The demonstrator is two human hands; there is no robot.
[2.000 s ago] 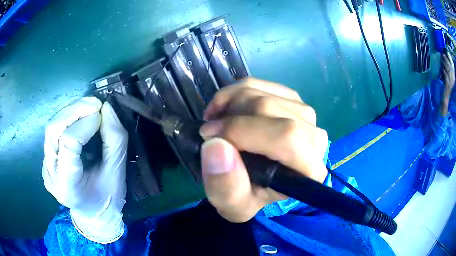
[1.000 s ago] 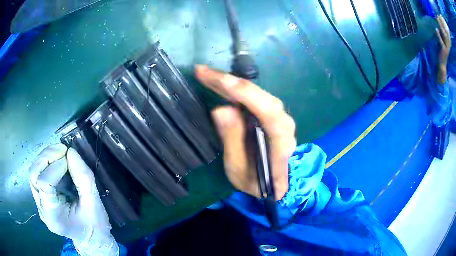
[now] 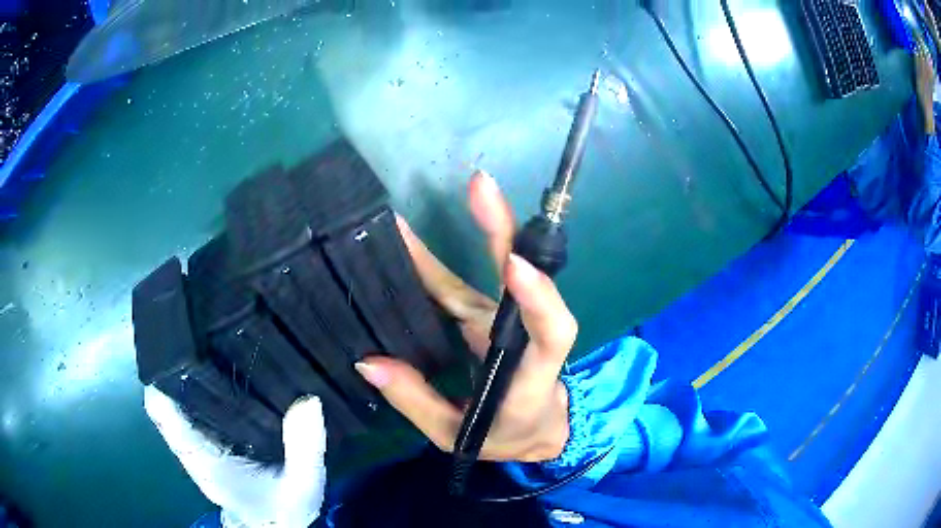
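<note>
Several long black plastic housings [image 3: 310,299] stand side by side, tilted up so their end faces show, slightly blurred. My gloved left hand [image 3: 253,464] grips them at the lower left, thumb on top. My bare right hand [image 3: 464,340] grips their right side between thumb and fingers. It also holds a soldering iron [image 3: 508,330] across the palm, its metal tip pointing up and away from the housings. Thin wires inside the housings are hard to make out. No solder wire is discernible in my left hand.
The green bench surface [image 3: 413,134] carries small bright specks. Black cables [image 3: 738,124] cross it at the right. More black housings [image 3: 841,46] lie at the far right, near another person's blue sleeve [image 3: 898,170]. A clear curved piece [image 3: 155,46] is at the upper left.
The housings lay flat; they are now gripped and tilted up. My right hand has moved from the solder joint area to their right side, the iron turned away. My left hand has moved under their near end.
</note>
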